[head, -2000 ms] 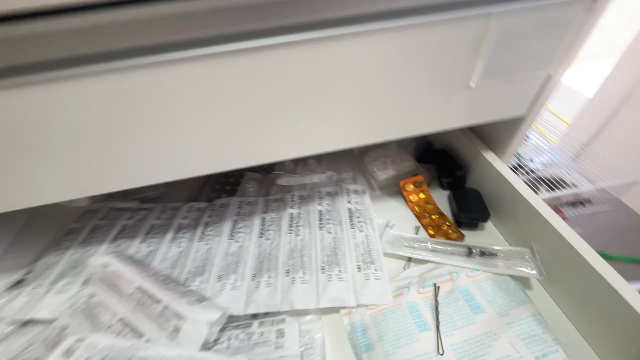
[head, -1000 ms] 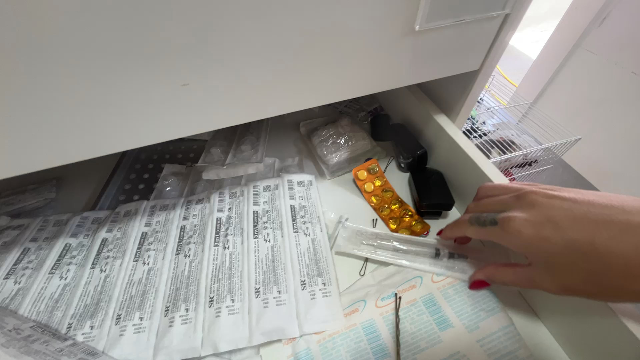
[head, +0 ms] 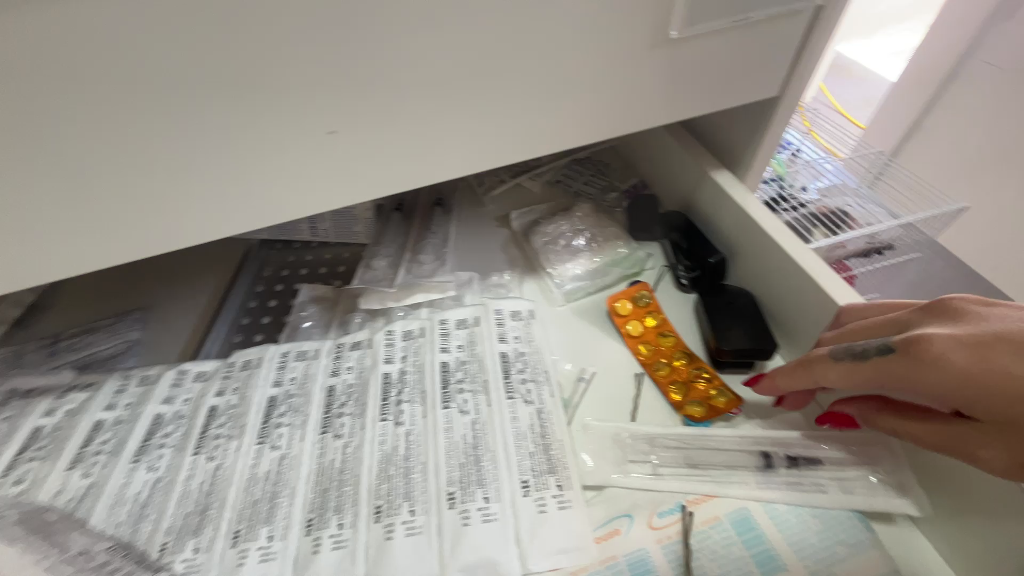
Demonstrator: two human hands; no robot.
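Note:
My right hand point(head: 912, 376), with red nails, reaches over the right wall of an open drawer. Its thumb and fingers are apart and nothing shows between them. Just below and left of the fingertips lies a wrapped syringe point(head: 752, 464) in a clear-fronted packet. An orange blister pack point(head: 672, 352) of round yellow pills lies left of the fingers, beside a black plastic object point(head: 732, 324). A row of white printed packets point(head: 472, 440) overlaps across the left and middle. My left hand is not in view.
A drawer front point(head: 360, 112) overhangs the back of the open drawer. Inside are a clear bag point(head: 580, 240), a perforated tray point(head: 288, 280), a hairpin point(head: 686, 540) and a blue-and-white printed packet point(head: 752, 544). The drawer's side wall point(head: 768, 216) runs along the right, with a white wire basket point(head: 896, 216) beyond.
My right hand, absent two seconds ago, was over the right end of the wrapped syringe one second ago. Now its fingertips are just above the packet, nearer the black object.

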